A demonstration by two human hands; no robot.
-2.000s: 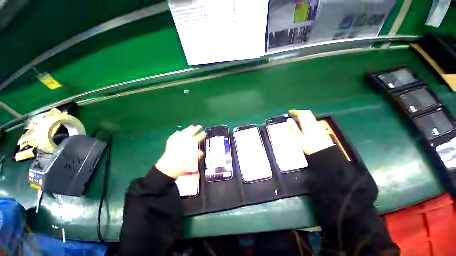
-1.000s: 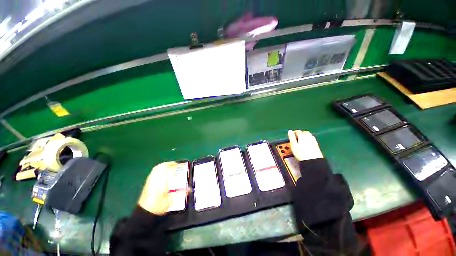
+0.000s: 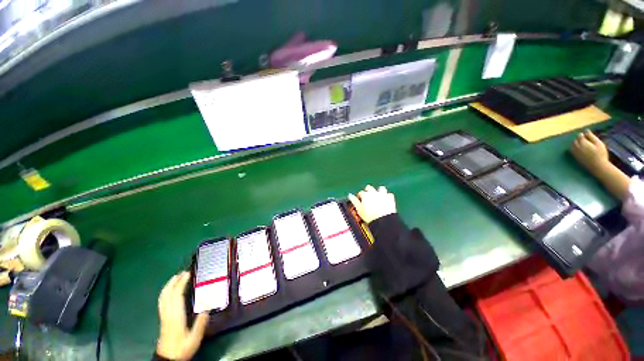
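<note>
A black phone tray [image 3: 282, 304] lies in front of me, slanted up to the right. Four smartphones in it show white screens with a red band; one is the leftmost smartphone [image 3: 212, 273]. At the right end an orange phone back [image 3: 363, 224] shows partly under my right hand. My left hand [image 3: 176, 316] is at the tray's left end, thumb at the leftmost phone's lower edge, fingers along its left side. My right hand [image 3: 374, 203] rests at the upper right end of the tray, over the orange phone. Whether either hand grips the tray is hard to tell.
A second tray [image 3: 514, 192] with dark screens lies at right. Stacked black trays [image 3: 540, 97] sit on a yellow-brown board [image 3: 526, 130]. Another person's hand [image 3: 589, 149] is at far right. A red bin [image 3: 544, 310] is below the bench edge. A tape roll [image 3: 49, 240] and dark grey dispenser [image 3: 67, 285] are left.
The view has swung right. My left hand has moved off the leftmost screen to the tray's left end. The phones now all show a red band. Another person's hand has come into view.
</note>
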